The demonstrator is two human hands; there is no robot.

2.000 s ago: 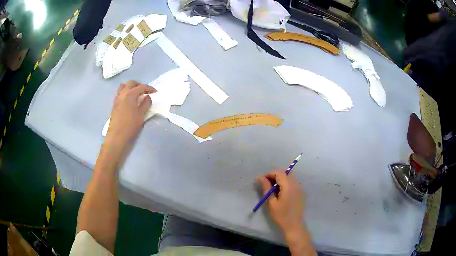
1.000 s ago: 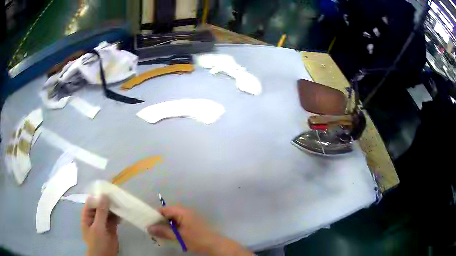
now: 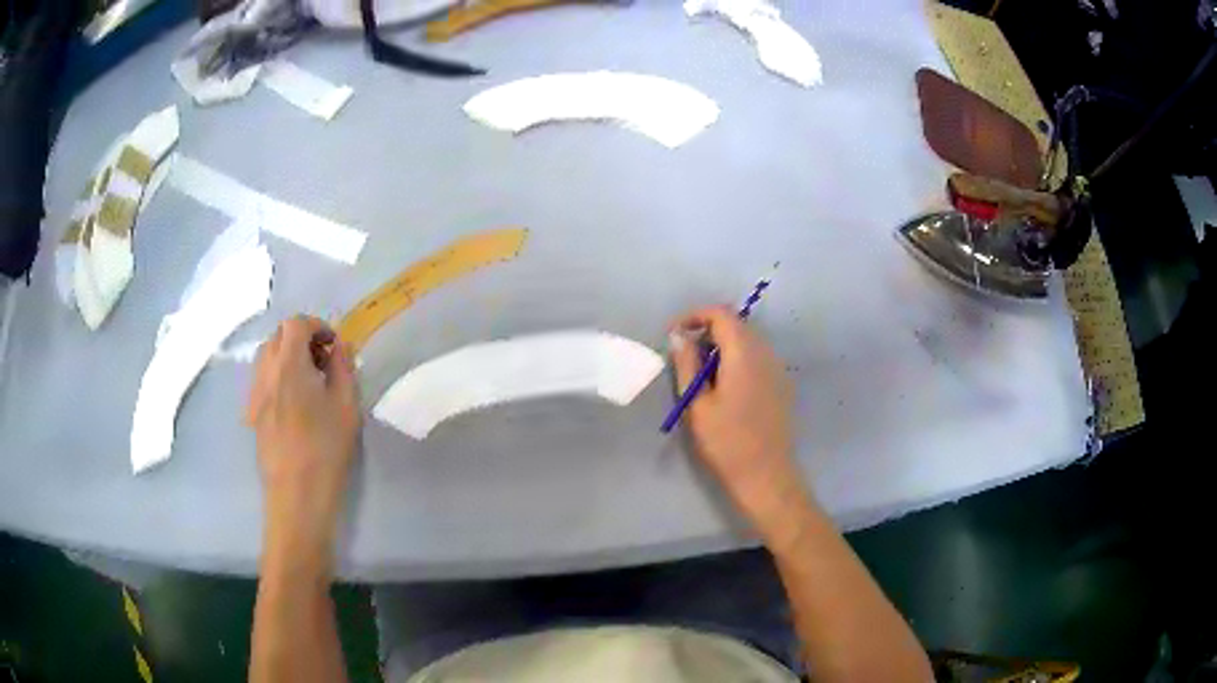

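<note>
A white curved collar piece [image 3: 521,375] lies on the table in front of me, its ends pointing down. The tan curved marking template [image 3: 434,278] lies slanted behind and left of it. My left hand [image 3: 304,394] has its fingers closed at the near left end of the template; the fingertips hide that end. My right hand [image 3: 731,387] holds the blue-purple pencil [image 3: 691,387], tip pointing up and away, just right of the collar piece's right end.
Loose white collar pieces [image 3: 200,354] lie left. A straight white strip [image 3: 280,219] and white pieces with tan patches [image 3: 112,220] lie beyond. Another white curved band [image 3: 594,102] is at far middle. The iron [image 3: 981,251] and a reddish-brown pad [image 3: 978,130] are at right.
The white piece that both hands held up now lies on the table. My left hand has moved to the template's end. My right hand has let go of the piece and keeps the pencil.
</note>
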